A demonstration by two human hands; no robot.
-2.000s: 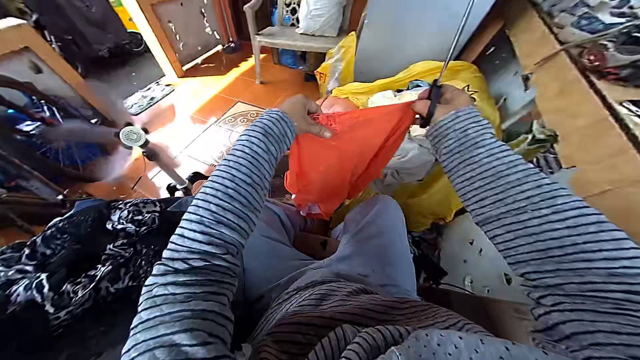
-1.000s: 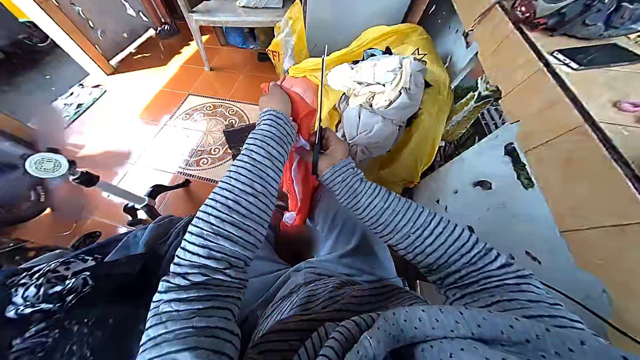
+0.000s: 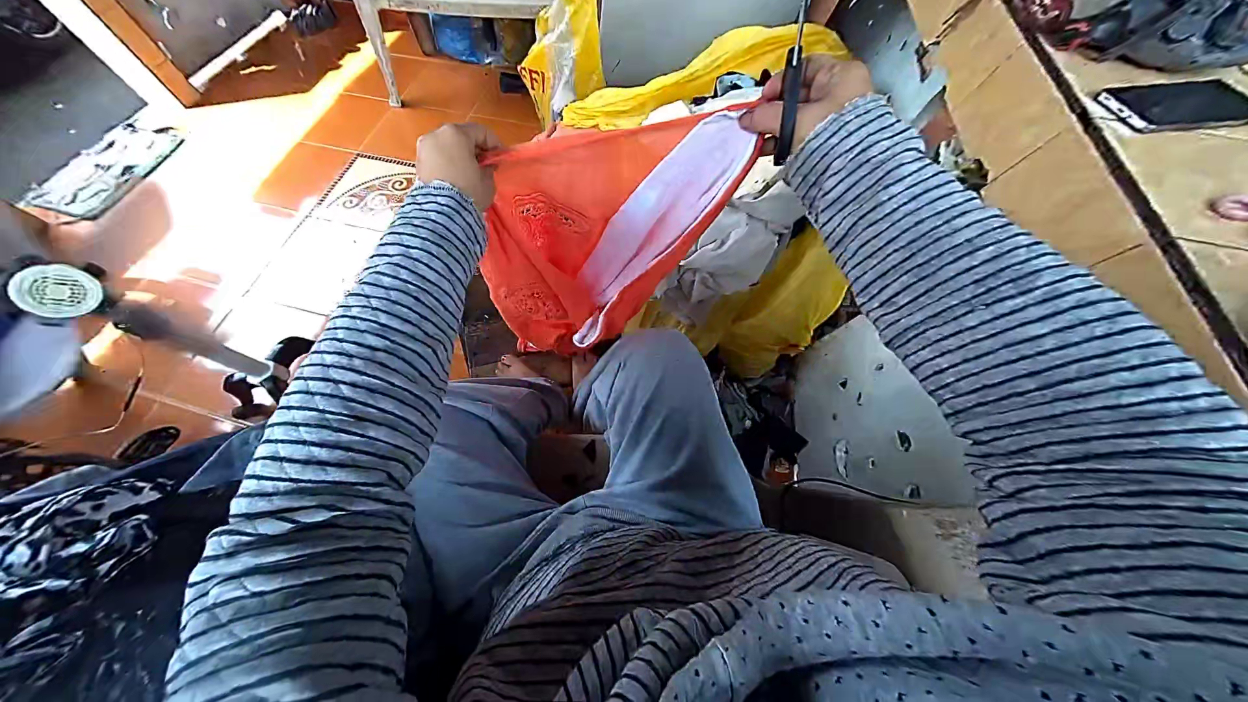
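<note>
An orange-red cloth point(image 3: 575, 224) with a long white piece on it is stretched between my hands above my knees. My left hand point(image 3: 456, 161) pinches its upper left corner. In my right hand point(image 3: 817, 93) are the upper right edge of the cloth and black-handled scissors point(image 3: 792, 93), whose blades point up and run out of view at the top. Behind the cloth, a yellow plastic bag point(image 3: 795, 302) holds crumpled whitish cloths point(image 3: 731, 244), partly hidden by the orange-red cloth.
A fan point(image 3: 58, 292) stands at the left, near a dark patterned cloth point(image 3: 78, 546). A white chair point(image 3: 375, 49) and another yellow bag point(image 3: 567, 58) are at the top. On the tiled ledge at the right lies a phone point(image 3: 1175, 103).
One second ago my hands were close together with the orange-red cloth bunched beside the scissors. They have since moved apart, and the cloth is spread between them.
</note>
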